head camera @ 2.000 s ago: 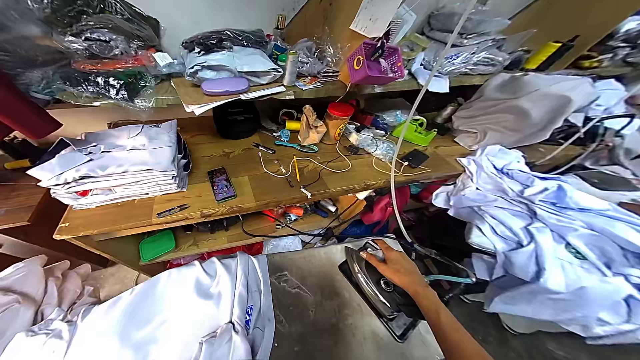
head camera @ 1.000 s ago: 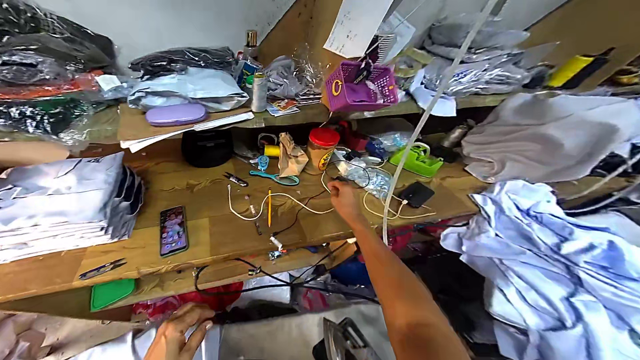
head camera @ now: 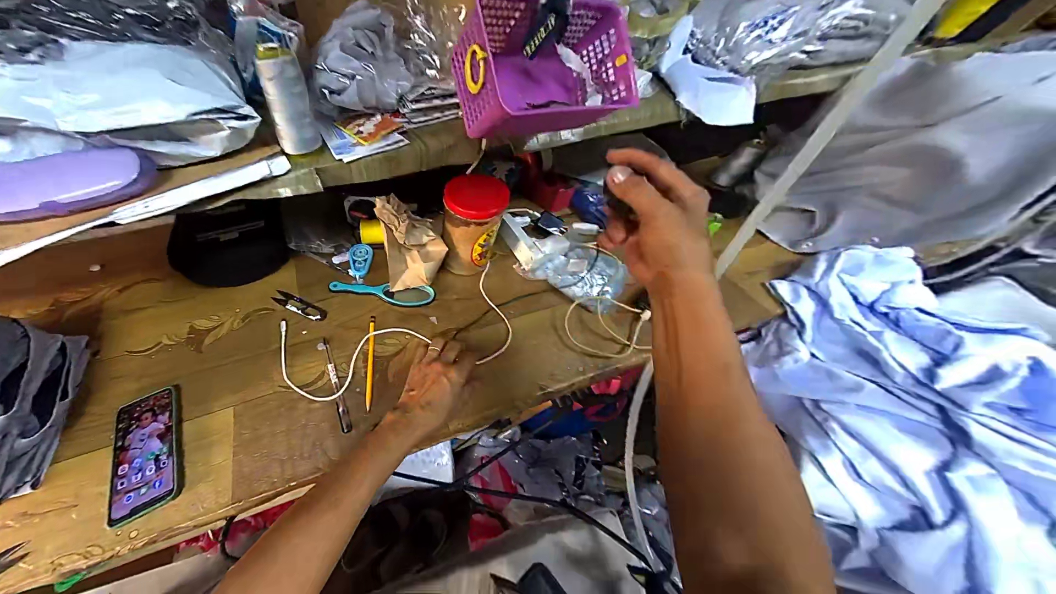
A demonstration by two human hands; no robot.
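Note:
My left hand (head camera: 435,381) is low over the wooden table, its fingers bent at a white cable (head camera: 495,309) and a thin dark cord; whether it grips either is unclear. A yellow pencil (head camera: 370,363) and a pen (head camera: 336,384) lie left of it. My right hand (head camera: 658,210) is raised in front of the shelf edge with curled fingers around something dark, mostly hidden. Beneath and left of it are a clear plastic bag (head camera: 586,276) and a white power strip (head camera: 521,241). A jar with a red lid (head camera: 476,216) stands beside a crumpled brown paper bag (head camera: 410,247).
A smartphone (head camera: 145,454) lies at the left, with thread snips (head camera: 299,306) and a blue-handled tool (head camera: 384,292) farther back. A purple basket (head camera: 549,82) stands on the shelf (head camera: 363,169). A pale hanging hose (head camera: 813,161) passes right of my right arm, near light blue cloth (head camera: 899,412).
My right hand left the iron, reached to the tabletop cables, and is now raised near the shelf. My left hand moved from the ironing surface onto the table. The view has moved closer to the table.

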